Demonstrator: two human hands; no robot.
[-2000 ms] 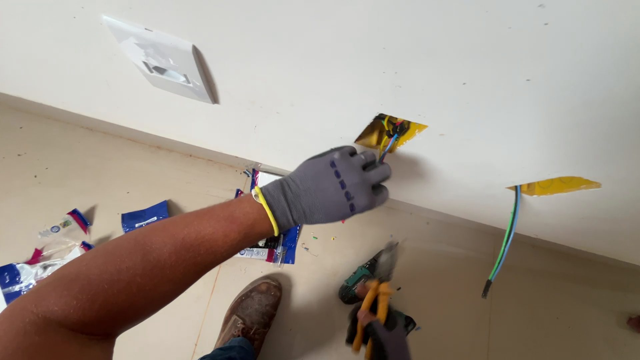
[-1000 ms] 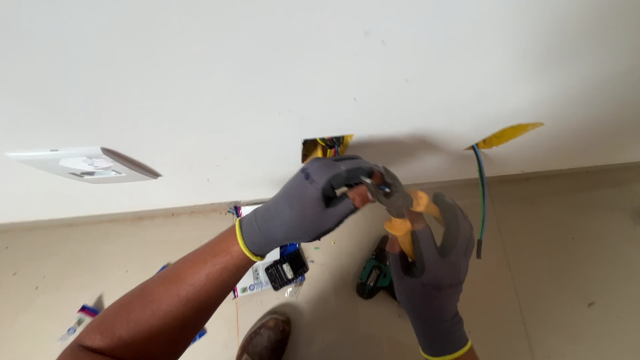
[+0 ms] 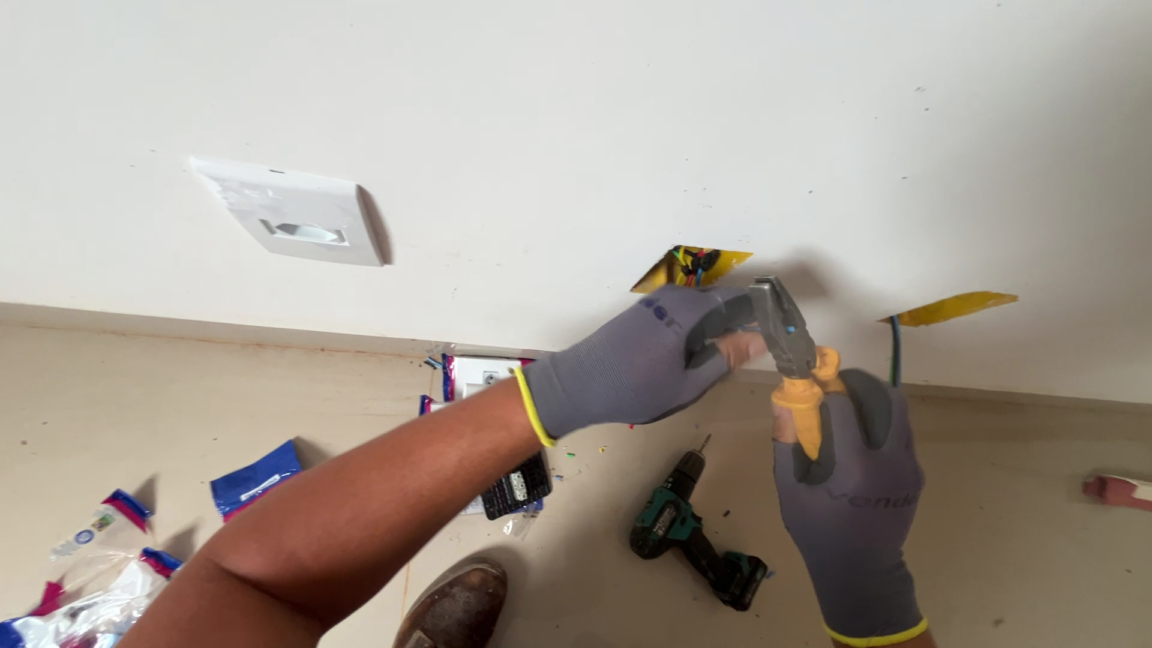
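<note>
Both hands wear grey work gloves with yellow cuffs. My right hand (image 3: 850,486) grips the orange handles of combination pliers (image 3: 787,337), jaws pointing up, in front of the wall. My left hand (image 3: 652,355) is beside the jaws with thumb and fingertips pinched together, and a small blue bit shows at the pliers; the wire itself is mostly hidden by the glove. Just above my left hand, a yellow wall box (image 3: 733,261) holds several coloured wires. Farther right, a green and blue cable (image 3: 895,351) hangs from a second yellow box (image 3: 963,309), passing behind my right hand.
A white cover plate (image 3: 301,216) is on the wall at left. On the tiled floor lie a green and black cordless drill (image 3: 670,522), a black socket frame (image 3: 519,486), a packaged white socket (image 3: 468,373) and plastic packets (image 3: 256,477). A boot (image 3: 459,603) stands at the bottom; a pinkish object (image 3: 1116,490) lies far right.
Two seconds ago my left hand was at the wires of the left box and the pliers were low over the floor. My right hand has raised them to my left fingertips.
</note>
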